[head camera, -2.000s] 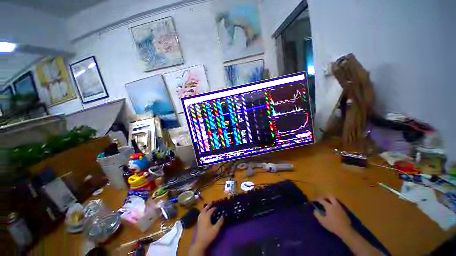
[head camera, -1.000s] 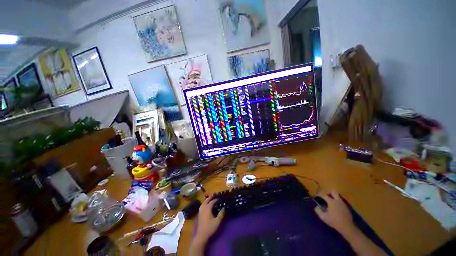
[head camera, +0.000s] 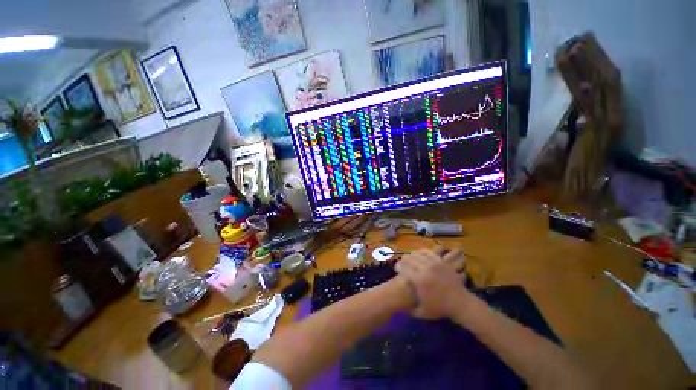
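Note:
My right hand (head camera: 433, 288) lies across my left hand (head camera: 452, 260), its fingers curled over the back of that hand or wrist. My left fingers are mostly hidden. Both hands are above the right end of the black keyboard (head camera: 343, 283), whose left part shows past my left forearm. The purple desk mat (head camera: 443, 358) with its dark right end lies under my forearms. A flat dark rectangle (head camera: 366, 364) is on the mat. The mouse cannot be made out. The monitor (head camera: 397, 145) shows coloured columns and line charts.
A glass jar (head camera: 174, 346) and a round brown cup (head camera: 231, 358) stand at lower left beside white paper (head camera: 259, 321). A black oval object (head camera: 295, 290) is left of the keyboard. A toy figure (head camera: 235, 221) stands behind. A small dark box (head camera: 571, 225) and papers (head camera: 675, 312) are at right.
My hands have left the keyboard's left end and the mouse and come together above the keyboard's right end. The view has shifted, and the jar and cup show more fully.

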